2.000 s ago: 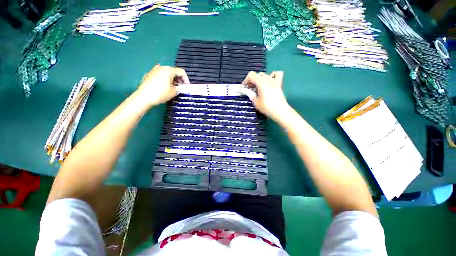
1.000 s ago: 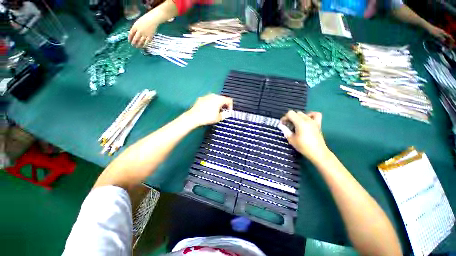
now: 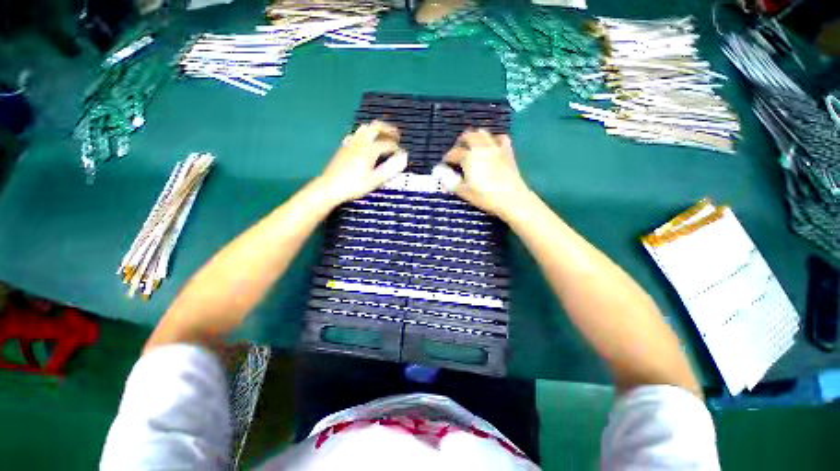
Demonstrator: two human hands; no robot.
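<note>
The black slotted fixture (image 3: 405, 345) lies on the green bench in front of me, with two cut-out handles at its near end. Narrow white strips sit in its slots; one (image 3: 414, 293) near the front is brighter, with a yellow left end. My left hand (image 3: 368, 162) and my right hand (image 3: 480, 168) hold a short white PCB piece (image 3: 419, 183) across the fixture's upper part, hands close together. White coverings show on the thumbs. The fingers partly hide the piece's ends.
A white panel stack (image 3: 723, 294) with orange edge and a black phone (image 3: 822, 302) lie right. A strip bundle (image 3: 166, 225) lies left. Strip piles (image 3: 668, 83) and green boards (image 3: 550, 57) lie at the back. A red stool (image 3: 46, 336) stands lower left.
My hands have moved closer together along the white piece, towards the fixture's middle. The camera view has swung and come back; another person's hand seen at the far bench is out of view.
</note>
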